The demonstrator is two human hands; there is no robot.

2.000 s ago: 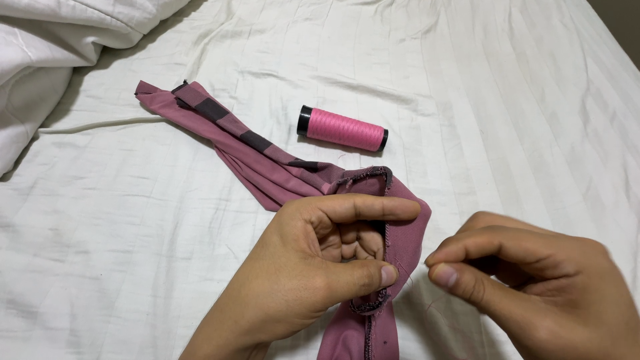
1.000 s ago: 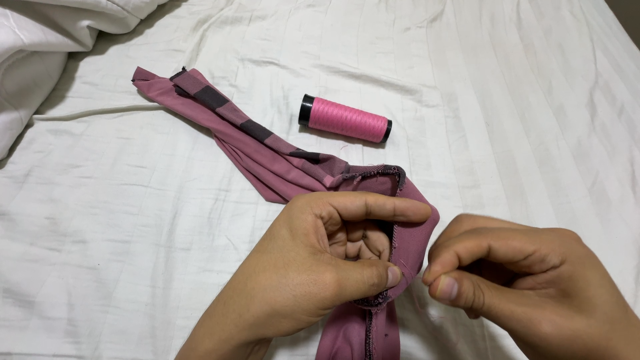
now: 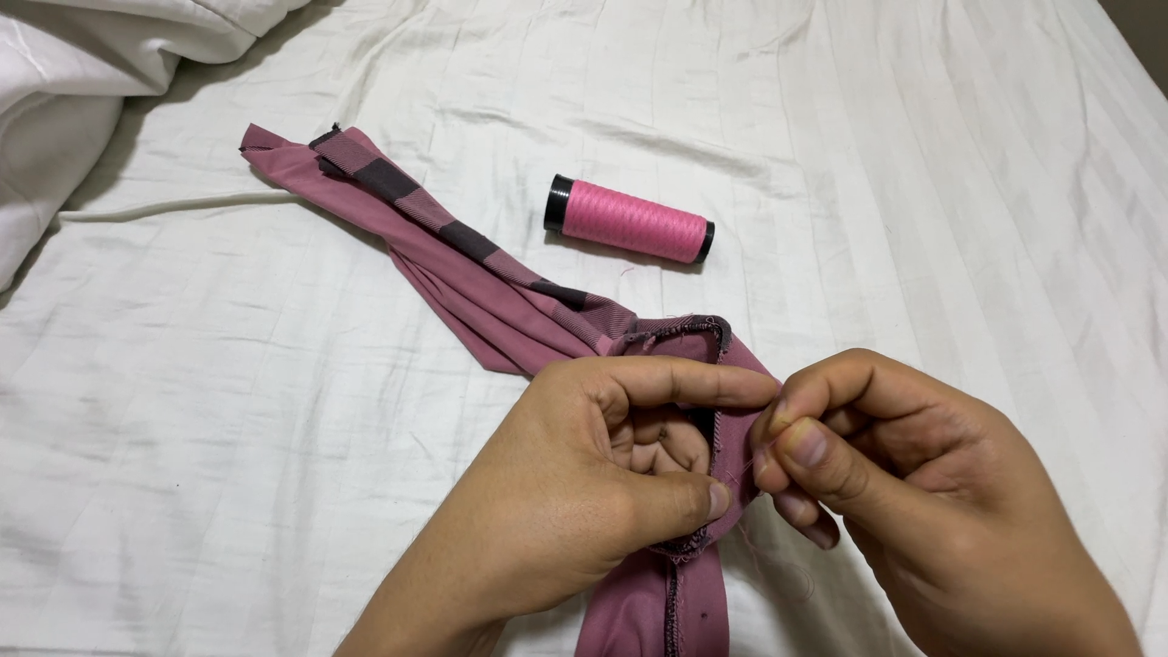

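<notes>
A mauve fabric piece [image 3: 356,205] with a dark checked band and black overlocked seams runs from the upper left to the bottom centre. My left hand [image 3: 584,474] grips its seamed edge between thumb and fingers, the index finger stretched along the cloth. Touching the fabric's right edge, my right hand [image 3: 894,474] has thumb and index finger pinched together. Fine pink thread [image 3: 744,529] shows by those fingertips and hangs below them; whether a needle is in the pinch cannot be seen. Beyond the hands, a spool of pink thread [image 3: 634,219] with black ends lies on its side.
A creased white bed sheet [image 3: 922,228] lies under everything. Bunched white bedding [image 3: 55,109] is heaped at the upper left, and a raised sheet fold [image 3: 173,205] reaches from it to the fabric.
My right hand has moved left to the fabric's edge, beside the left index fingertip. The left hand keeps its hold on the cloth, and the spool has stayed in place.
</notes>
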